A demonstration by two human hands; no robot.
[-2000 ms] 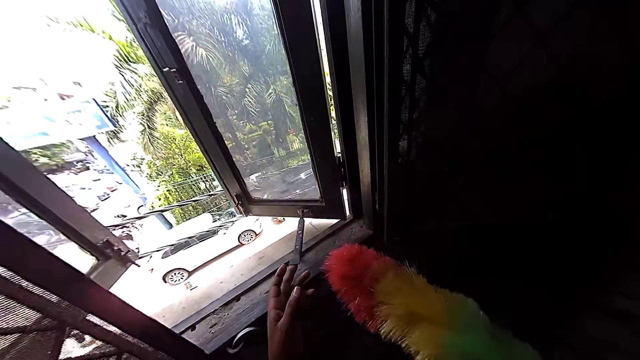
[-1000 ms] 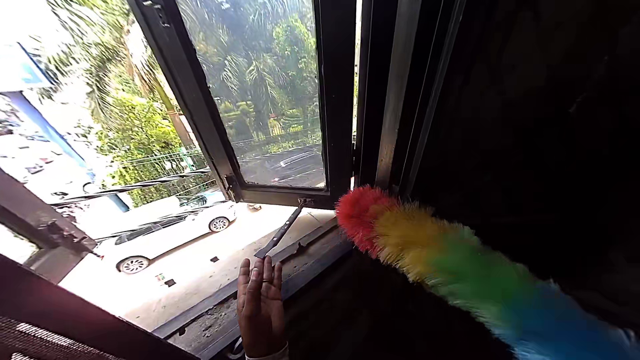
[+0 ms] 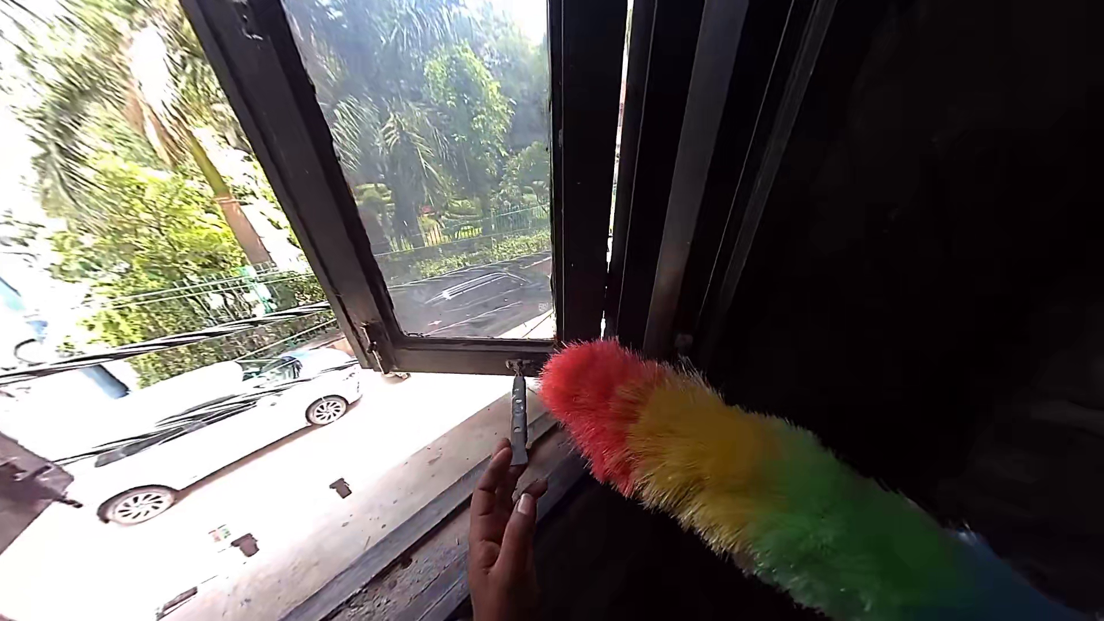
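My left hand (image 3: 504,539) is raised at the bottom centre, its fingertips at the lower end of a perforated metal window stay (image 3: 518,418). The stay hangs from the bottom rail of an open glazed window sash (image 3: 457,355); whether the fingers grip it is unclear. A fluffy duster (image 3: 716,457), banded red, yellow, green and blue, reaches in from the lower right. Its red tip is beside the sash's lower right corner, close to the stay. My right hand is out of the frame, and the duster's handle is not visible.
The dirty window sill (image 3: 423,561) runs diagonally below the sash. Dark frame posts (image 3: 690,172) rise on the right beside a dark area. Part of another dark frame (image 3: 30,483) is at the left edge. Outside are cables (image 3: 172,341), a white car (image 3: 233,414) and trees.
The stay, slanted one second ago, now hangs nearly upright, with my left fingertips at its lower end. My left hand's fingers have bent from their raised, spread pose. The view has shifted.
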